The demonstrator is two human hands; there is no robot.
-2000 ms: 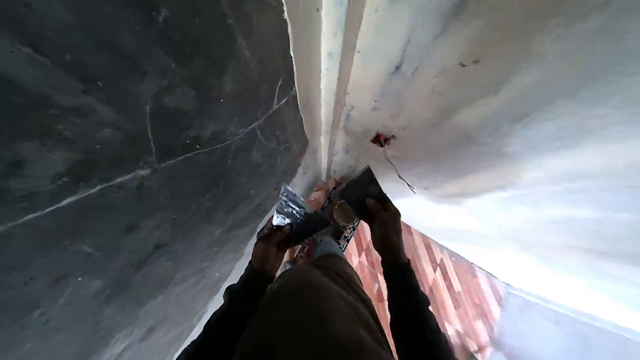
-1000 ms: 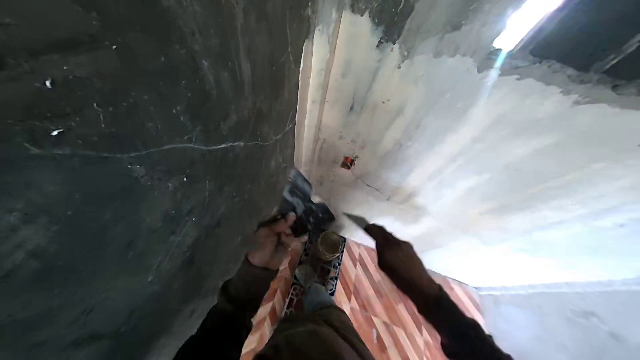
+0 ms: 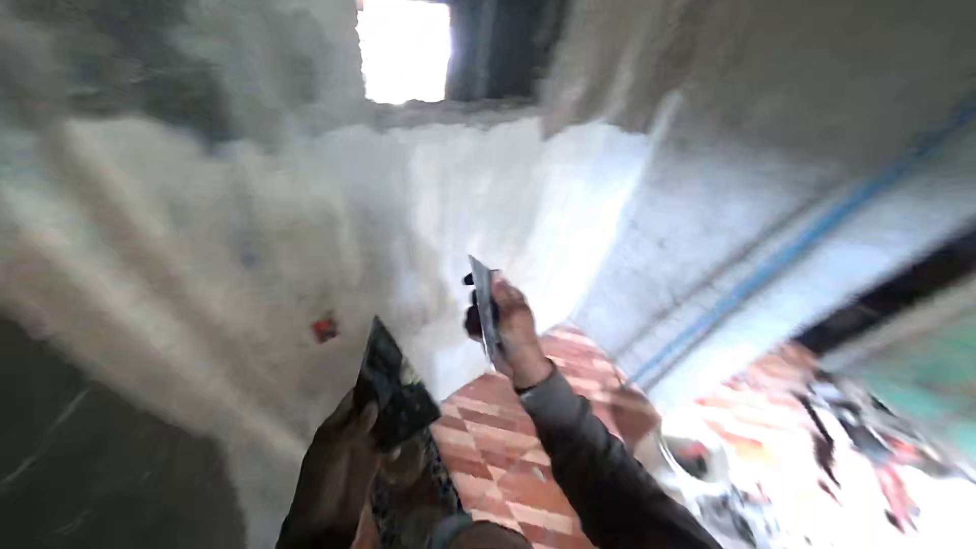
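My left hand (image 3: 347,442) grips a dark flat plastering blade (image 3: 393,389) with smears of pale material on it. To its right, my right hand (image 3: 518,328) is closed round a grey metal putty blade (image 3: 486,309), held nearly upright and seen almost edge-on. The two blades are apart. Behind them rises a wall with a pale skim coat (image 3: 473,191), rough along its upper border. Neither blade plainly touches the wall. Below my left hand, a patterned support (image 3: 446,480) is partly hidden by my arm and legs.
A small red-orange wall box (image 3: 325,328) sits in the pale wall. A dark wall (image 3: 99,457) stands at the left. A bright opening (image 3: 406,49) is above. Red patterned floor (image 3: 496,457) lies below. A blue line (image 3: 770,267) crosses the right wall, near a white bucket (image 3: 690,457) and blurred clutter.
The view has swung right, bringing the opening, blue line and bucket into sight. My right hand has lifted its blade, which now stands nearly upright. Both hands keep their blades.
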